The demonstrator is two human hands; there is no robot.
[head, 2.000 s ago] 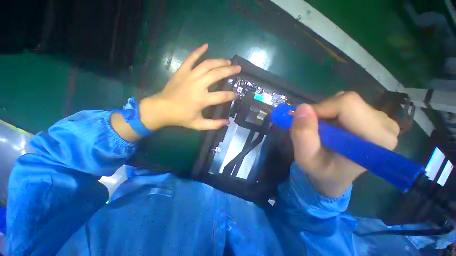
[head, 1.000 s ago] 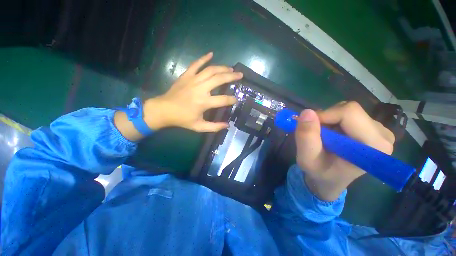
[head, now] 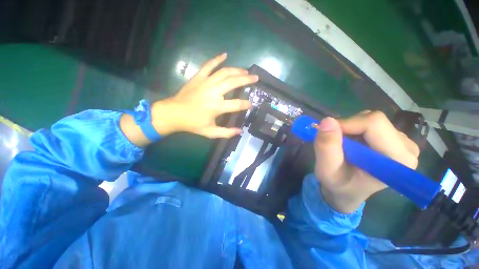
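A black tray with a raised rim lies tilted in front of me and holds an opened flat device. The device's circuit board is at its far end, with small shiny parts. Silvery battery areas crossed by dark strips fill the near part. My left hand is spread, its fingertips on the tray's left rim and device edge. My right hand grips the thick blue handle of a soldering iron, its front end over the board's right side. The iron's tip cannot be made out.
The tray lies on a shiny green mat. A dark holder stands beyond my right hand. A black tray stack with a bright device is at the right. A white frame edge crosses the upper right. A dark cord runs at lower right.
My right hand and the iron have shifted slightly right and down across the view. My left hand stays spread at the tray's left rim.
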